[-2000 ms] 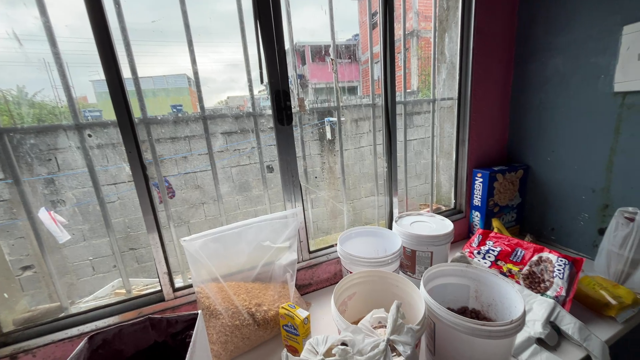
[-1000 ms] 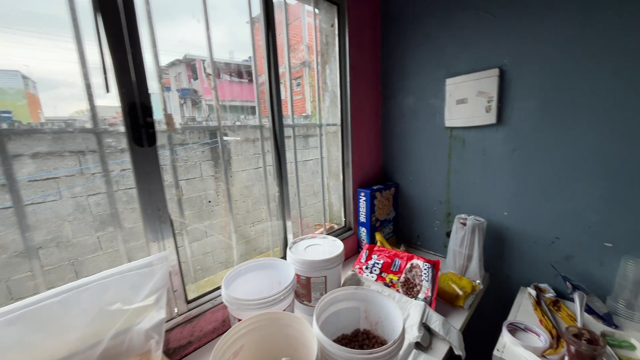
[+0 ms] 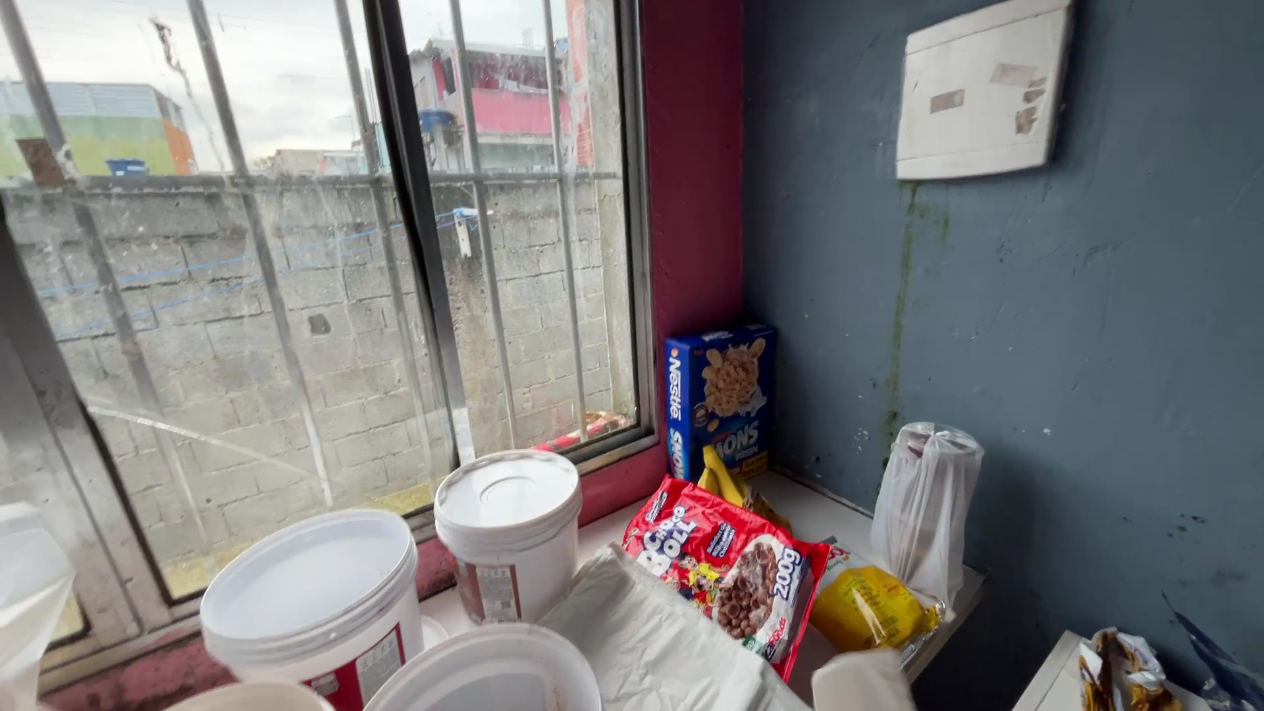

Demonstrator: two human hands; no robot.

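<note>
Neither of my hands shows clearly. A pale, blurred shape at the bottom edge, right of centre, is too unclear to name. On the white counter stand a lidded white plastic bucket [image 3: 508, 533] and a second lidded bucket [image 3: 311, 592] to its left. The rim of another plastic tub [image 3: 489, 676] is cut off by the bottom edge. Right of the buckets, a crumpled white plastic bag [image 3: 657, 632] lies against a red bag of chocolate cereal balls [image 3: 726, 573]. Behind it are bananas [image 3: 726, 484] and a blue Nestlé cereal box [image 3: 719, 400].
A yellow plastic package [image 3: 869, 607] lies beside a white plastic bag [image 3: 923, 509] standing upright at the counter's right end. A barred window [image 3: 425, 296] is at the left. A lower white surface [image 3: 1062, 676] at bottom right holds opened wrappers [image 3: 1126, 667].
The view has swung right and tilted, bringing the blue wall and its white panel into sight. The open tub of dark cereal seen earlier now shows only its rim.
</note>
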